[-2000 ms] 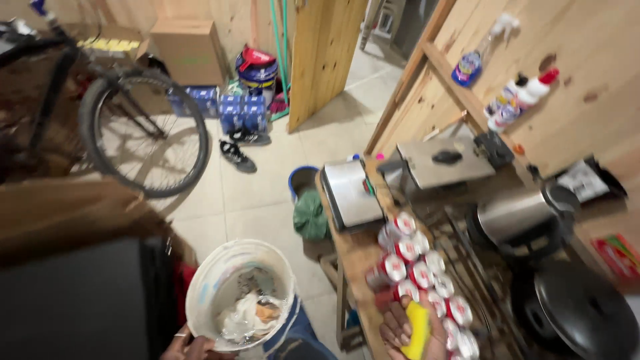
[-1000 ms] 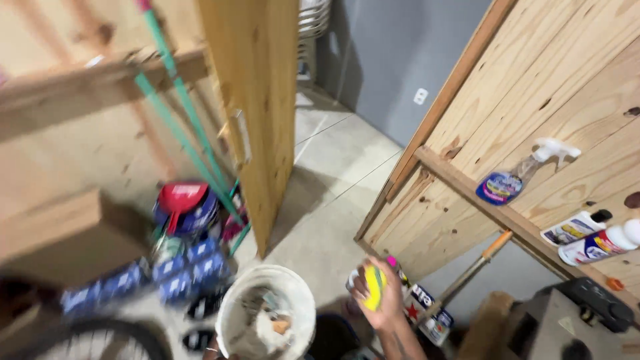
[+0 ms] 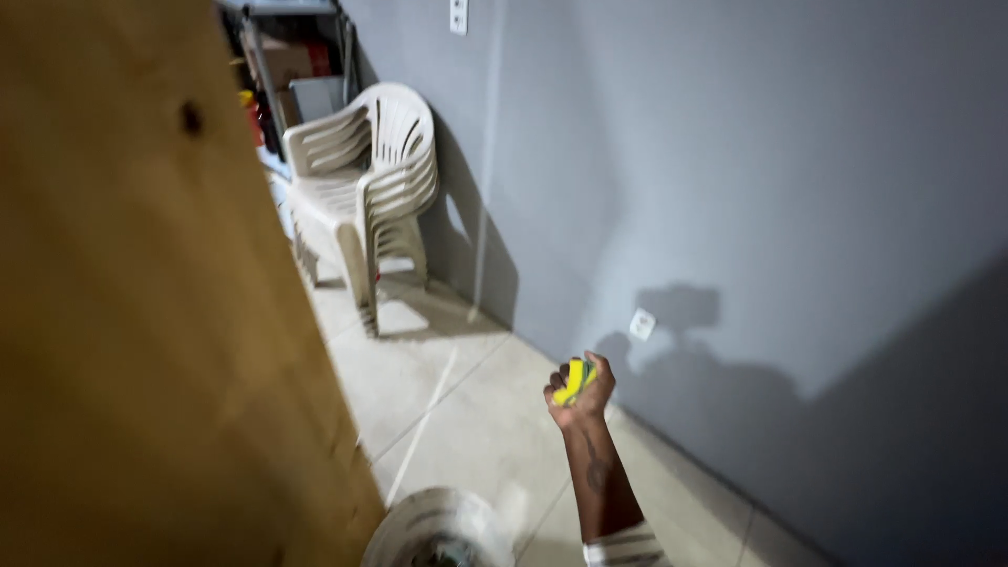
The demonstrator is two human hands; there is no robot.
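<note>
My right hand is closed around a yellow and green sponge, held out over the tiled floor near the grey wall. A white plastic bucket with some waste inside stands out at the bottom edge, lower left of that hand and partly cut off by the frame. My left hand is out of view, so its hold on the bucket cannot be seen.
A wooden door fills the left side. Beyond it, stacked white plastic chairs stand beside a metal shelf with boxes. The grey wall with power outlets runs along the right.
The view has moved from the bicycle and the bench with cans to the doorway and the grey wall. The sponge stays in my right hand. My left hand has gone out of view.
</note>
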